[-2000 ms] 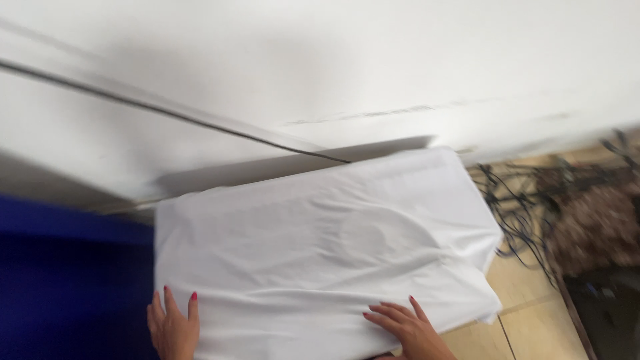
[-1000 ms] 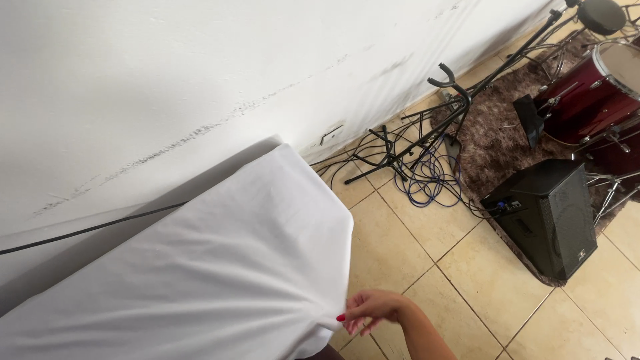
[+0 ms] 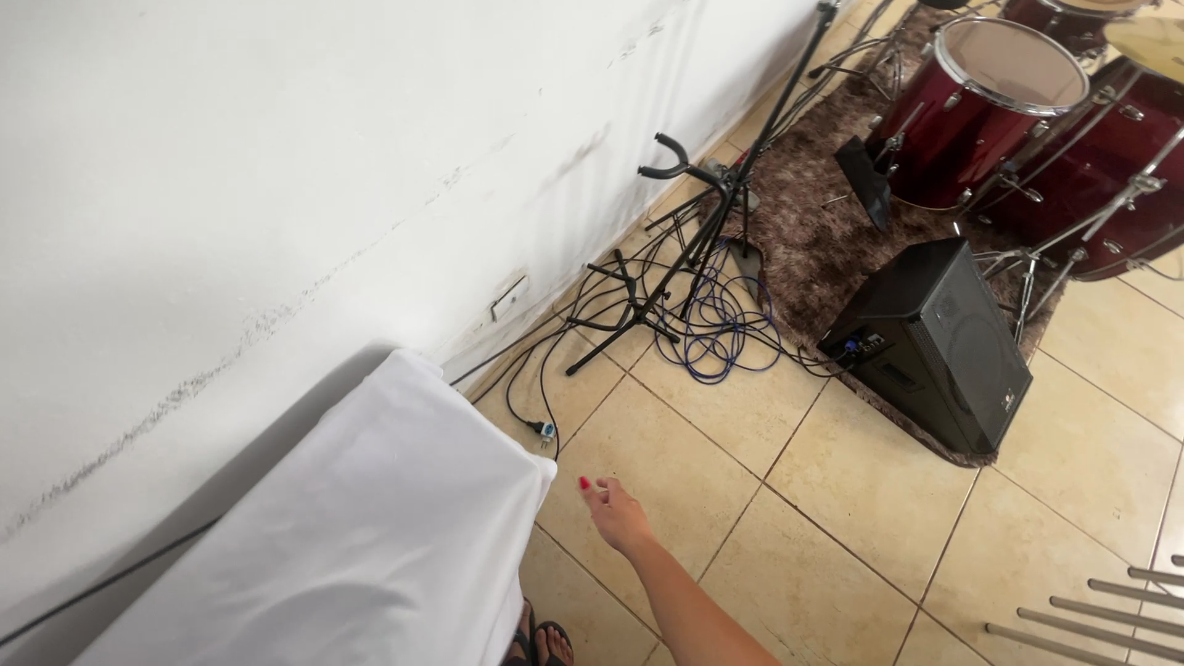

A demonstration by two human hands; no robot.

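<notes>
A white cloth point(image 3: 370, 518) lies draped over a long raised piece beside the wall, with soft wrinkles and a corner at its right end. Just right of that corner, over the tiled floor, is my right hand point(image 3: 615, 514), fingers slightly curled and apart, touching nothing and holding nothing. Red polish shows on a nail. My left hand is out of the frame. What stands under the cloth is hidden.
A black stand point(image 3: 689, 245) and tangled blue cables point(image 3: 717, 324) are by the wall. A black loudspeaker point(image 3: 934, 342) stands at the edge of a brown shaggy rug point(image 3: 795, 222), near red drums point(image 3: 980, 120). Metal bars point(image 3: 1091, 620) show at lower right.
Two seconds ago both hands were at the cloth; my left has since left view. My right hand held the cloth's edge a second ago and is now off it. The view has swung right.
</notes>
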